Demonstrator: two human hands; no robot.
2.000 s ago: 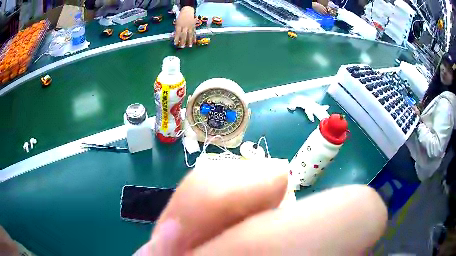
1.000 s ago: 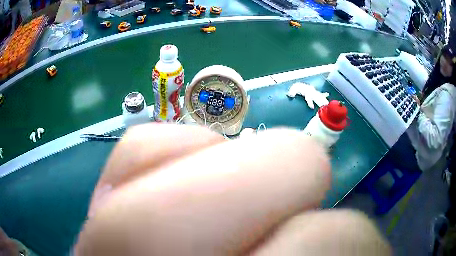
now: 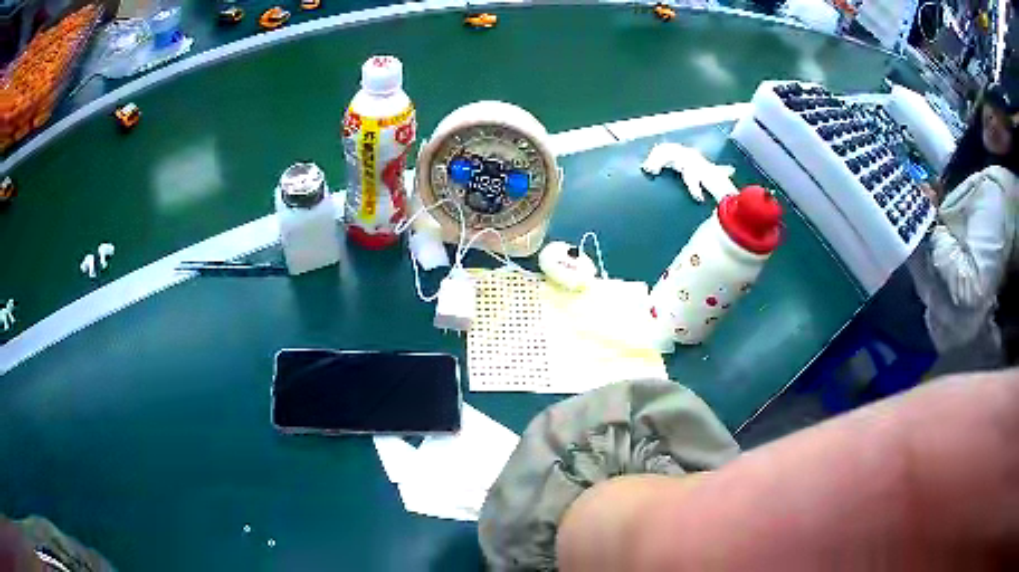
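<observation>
My right hand (image 3: 827,480), blurred and very close, fills the lower right below a grey-green elastic cuff (image 3: 609,453). Its fingers are cut off by the picture's edge, so its grip is hidden. At the lower left corner only a sliver of my left hand (image 3: 13,550) shows beside a sleeve. A black phone (image 3: 367,391) lies on the green bench, partly over white paper (image 3: 453,469). A dotted yellowish sheet (image 3: 508,335) lies right of the phone, under a white adapter (image 3: 455,302) and cable. Small white parts (image 3: 97,260) lie on the belt.
Behind the sheet stand a squat white bottle (image 3: 307,229), a drink bottle (image 3: 380,156) and a round clock (image 3: 488,179). Tweezers (image 3: 232,268) lie left. A red-capped flask (image 3: 715,268), white glove (image 3: 689,170) and tray stack (image 3: 832,184) are right, near a seated person (image 3: 972,246).
My right hand has moved from the centre to the lower right, uncovering the phone, paper and sheet. The bench objects appear higher in view. Small white parts on the belt have shifted right.
</observation>
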